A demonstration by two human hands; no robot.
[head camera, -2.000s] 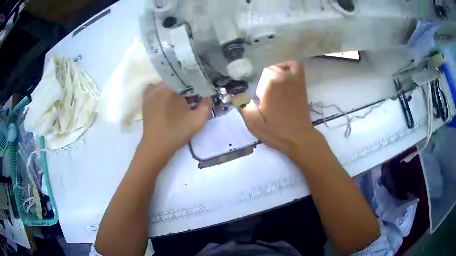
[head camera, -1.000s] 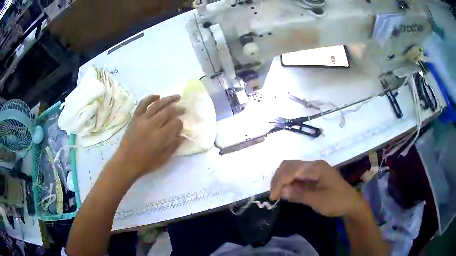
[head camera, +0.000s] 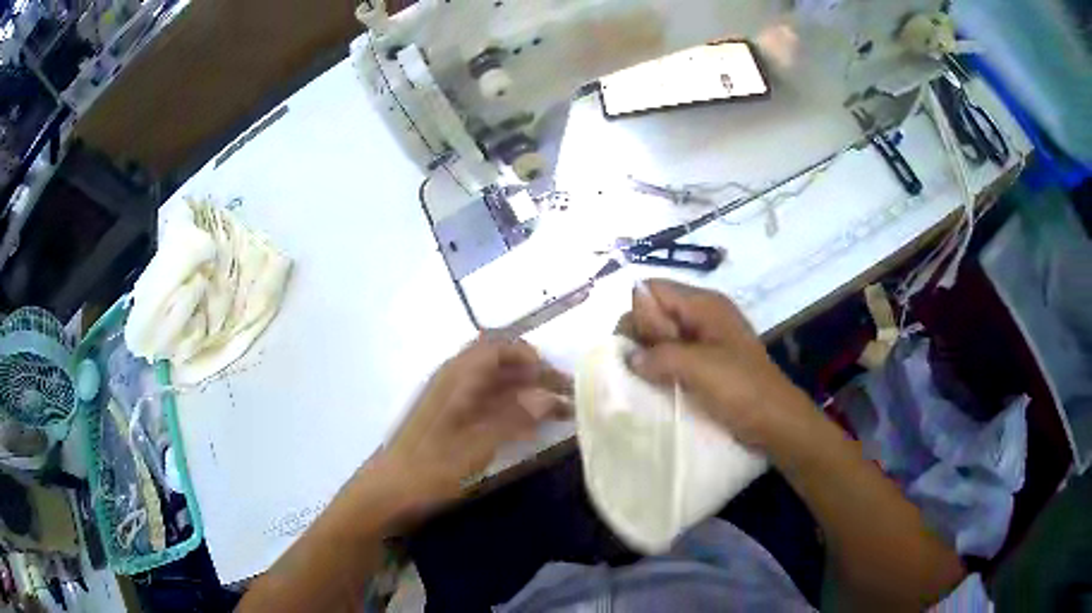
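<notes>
The cream pouch-like piece (head camera: 653,449) hangs over the table's front edge, its rounded end down, with a seam line running along it. My right hand (head camera: 701,359) grips its upper edge between thumb and fingers. My left hand (head camera: 485,401) is blurred, just left of the piece near its upper left edge; whether it touches the piece or holds anything cannot be told. The sewing machine's needle area (head camera: 523,204) has no fabric under it. Black-handled snips (head camera: 677,254) lie right of the bed panel.
A crumpled cream bundle (head camera: 210,293) lies on the table's left. A turquoise basket (head camera: 189,527) stands left of the table. A smartphone (head camera: 683,80) lies behind the needle area. Loose thread (head camera: 766,198) and more black-handled tools (head camera: 976,126) lie right. Pale plastic bags (head camera: 958,437) are below right.
The cream piece has moved from the table beside the machine to over the front edge, now in my right hand. My left hand has moved right and nearer. The view has shifted.
</notes>
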